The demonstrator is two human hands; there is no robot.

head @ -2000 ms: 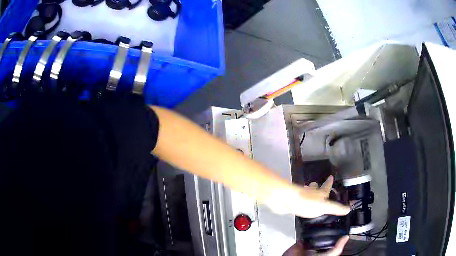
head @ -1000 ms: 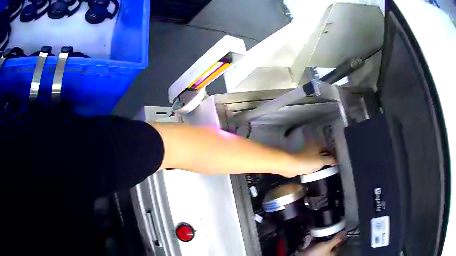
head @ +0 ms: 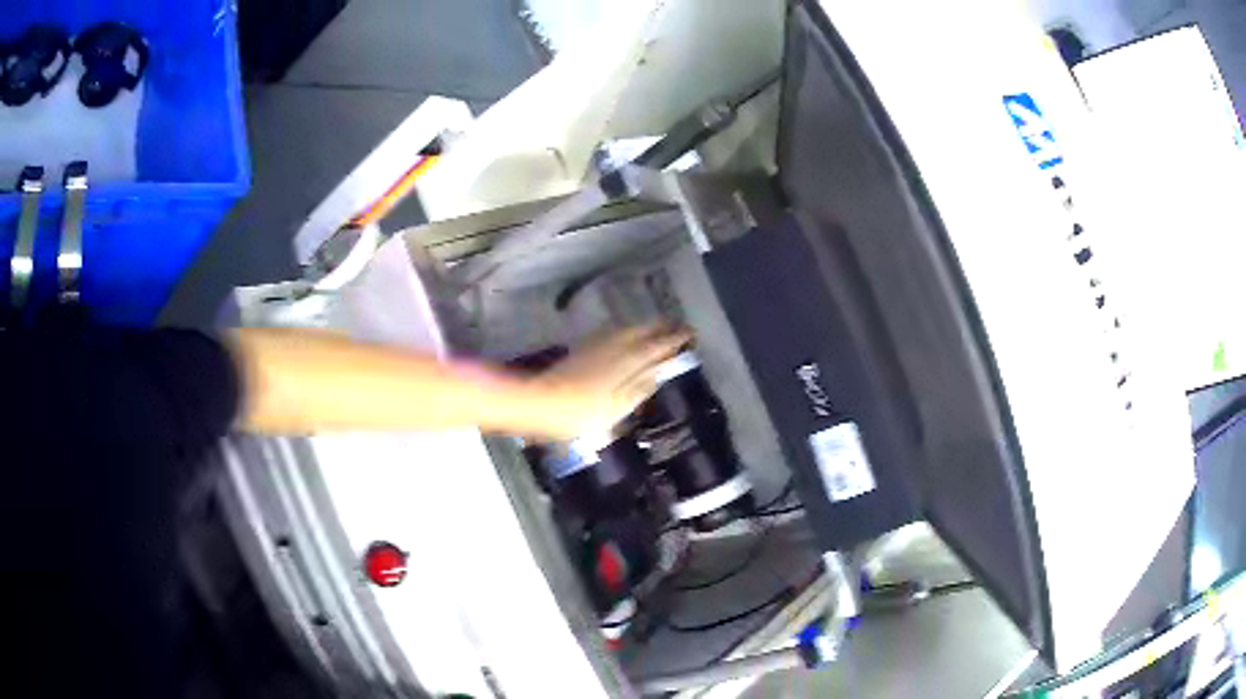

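Observation:
My left hand (head: 622, 385) is blurred inside the open test chamber (head: 358, 494), against the upper end of a black cylindrical test fixture (head: 697, 430) with white rings. Whether its fingers grip anything cannot be told. A second black round part (head: 604, 485) with a pale label lies beside the fixture, partly under the hand; a red patch shows at its lower end. Whether a headphone sits on the fixture is unclear. My right hand is not in view.
The chamber lid (head: 943, 314) stands raised, with a dark inner panel (head: 827, 396). Metal arms and cables flank the opening. A red button (head: 385, 563) is on the front panel. A blue bin (head: 205, 123) with headphones (head: 109, 66) is at upper left.
The view has shifted, so the chamber sits further left and more of the lid shows. My right hand, seen low by the fixture before, has left the view. My left hand stays at the fixture's upper end.

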